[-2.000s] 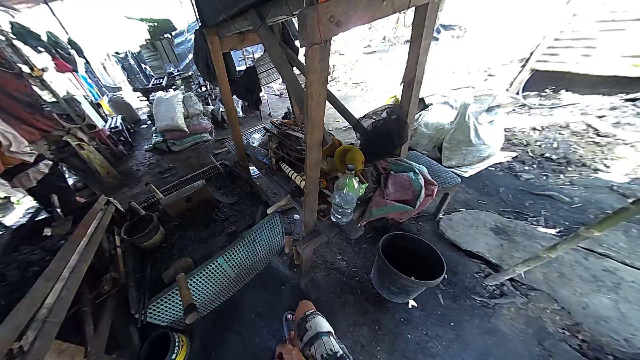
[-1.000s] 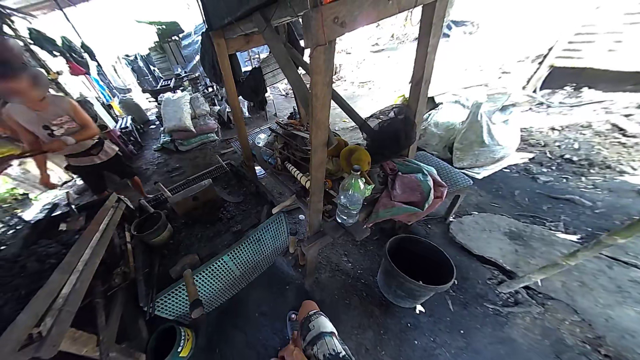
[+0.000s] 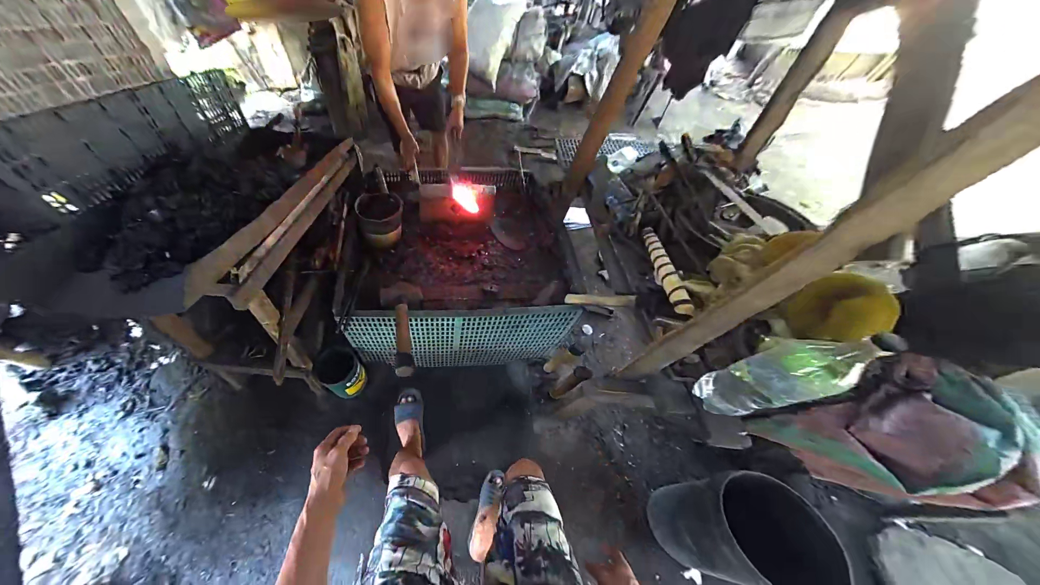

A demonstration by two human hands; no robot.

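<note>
My left hand [image 3: 338,457], loosely curled and holding nothing visible, hangs over the dark ground beside my left foot. Only part of my right hand [image 3: 611,566] shows at the bottom edge, right of my knee; its fingers are hard to make out. Ahead, a piece of glowing hot metal [image 3: 465,197] rests on a metal block [image 3: 435,205] in a pit of dark debris. A co-worker's hands [image 3: 409,150] are just behind the block, one near a thin handle. A hammer [image 3: 404,337] with a wooden handle leans over the rim of a green perforated panel [image 3: 471,335].
A pot [image 3: 379,218] stands left of the block, and a dark bucket [image 3: 340,372] stands below it. To the right are a slanting wooden beam [image 3: 780,268], a plastic bottle [image 3: 784,375], a crumpled sack [image 3: 918,431] and a large black bucket [image 3: 751,528]. Charcoal [image 3: 179,203] is heaped at left.
The view has swung left and closer to the pit. Glowing metal now shows on the block, where none showed before. The co-worker, at far left a second ago, now stands behind the block.
</note>
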